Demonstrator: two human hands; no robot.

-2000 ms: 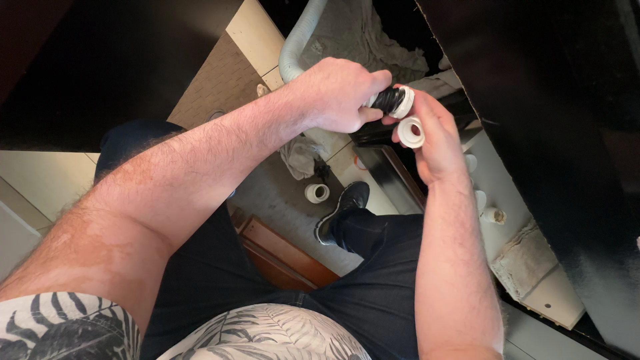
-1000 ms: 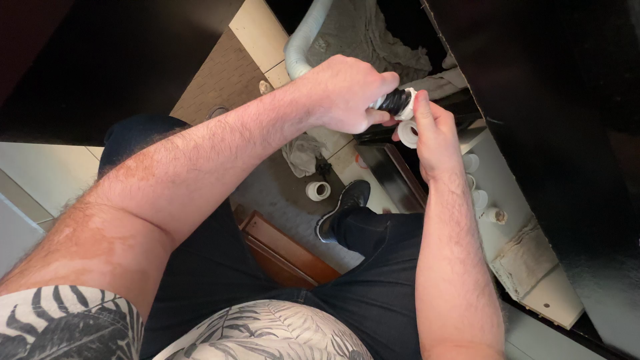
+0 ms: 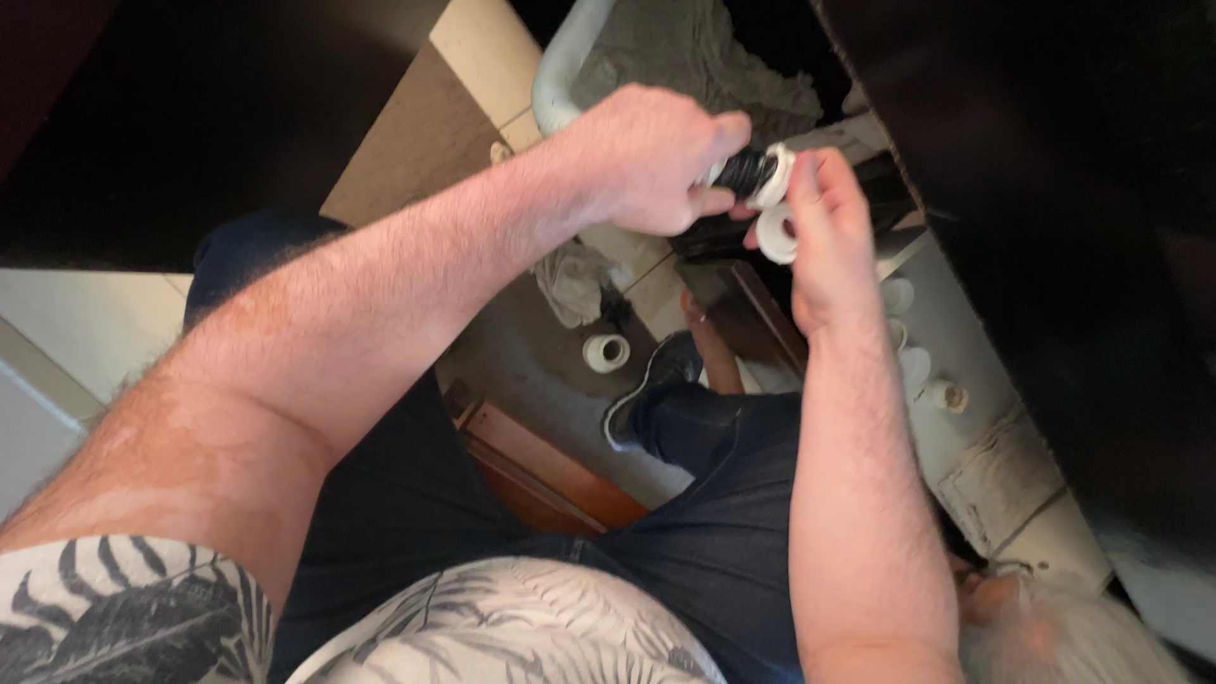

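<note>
My left hand point(image 3: 655, 161) grips a fitting with a black ribbed section point(image 3: 746, 174), which looks like a drain pipe part. At the fitting's right end sits a white plastic ring point(image 3: 779, 178), pinched between the thumb and fingers of my right hand point(image 3: 831, 228). Just below it, the same hand also holds a white plastic ring-shaped cap point(image 3: 779, 235) against its fingers. The far end of the black part is hidden in my left fist. A white threaded plastic fitting point(image 3: 606, 353) lies on the floor below my hands.
A pale pipe point(image 3: 565, 76) curves down behind my left hand. A crumpled rag point(image 3: 575, 283) lies on the floor near my shoe point(image 3: 655, 380). Several white plastic parts point(image 3: 914, 366) stand at right. Dark panels point(image 3: 1064, 237) flank both sides. Another person's head point(image 3: 1054, 632) and arm point(image 3: 714, 347) are close by.
Another person's arm has appeared near my shoe, and a head at the lower right. My hands stay together on the fitting, in nearly the same place.
</note>
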